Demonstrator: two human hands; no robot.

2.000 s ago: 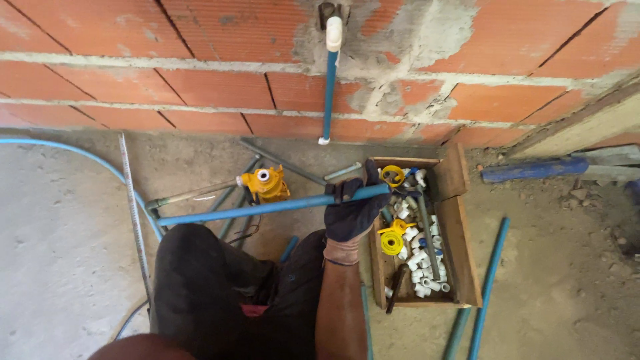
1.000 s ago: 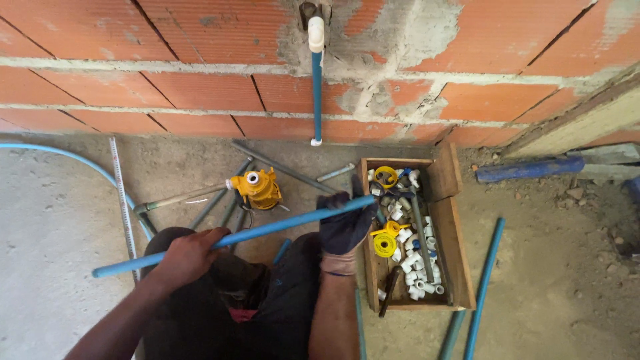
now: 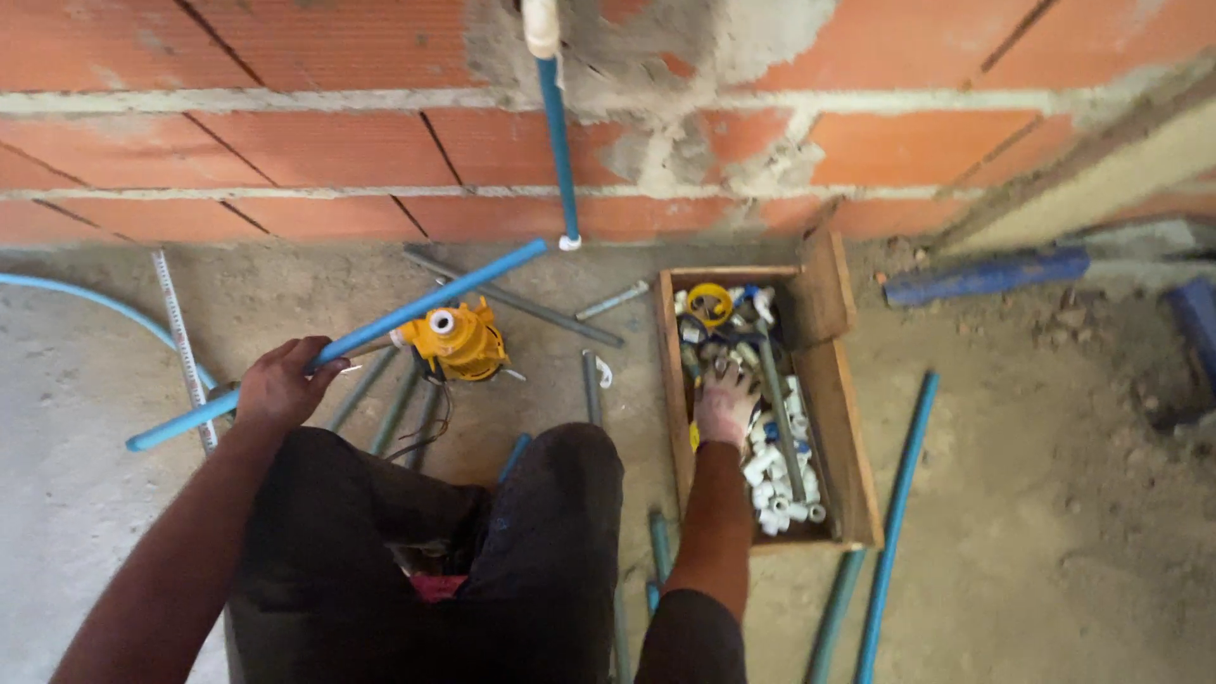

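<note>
My bare left hand (image 3: 288, 385) grips a blue plastic pipe (image 3: 437, 302) near its lower left end; the pipe slants up to the right, in front of a yellow pump (image 3: 461, 342). My right hand (image 3: 727, 404), in a work glove, reaches into a wooden box (image 3: 858, 446). Its fingers are among the fittings, and whether they hold one cannot be told. White pipe fittings (image 3: 781, 503), a roll of yellow tape (image 3: 709, 303) and a grey pipe piece (image 3: 782, 413) lie in the box.
On the brick wall (image 3: 332, 152) a vertical blue pipe (image 3: 558, 142) ends in a white fitting (image 3: 570, 243). Grey pipes (image 3: 513, 299) lie behind the pump. Another blue pipe (image 3: 898, 522) rests right of the box, a metal ruler (image 3: 180, 332) at the left, and a blue tool (image 3: 988, 275) at the far right.
My right hand has let go of the blue pipe and moved into the wooden box. My left hand, on the pipe one second ago, still holds it, now farther left with its right end raised.
</note>
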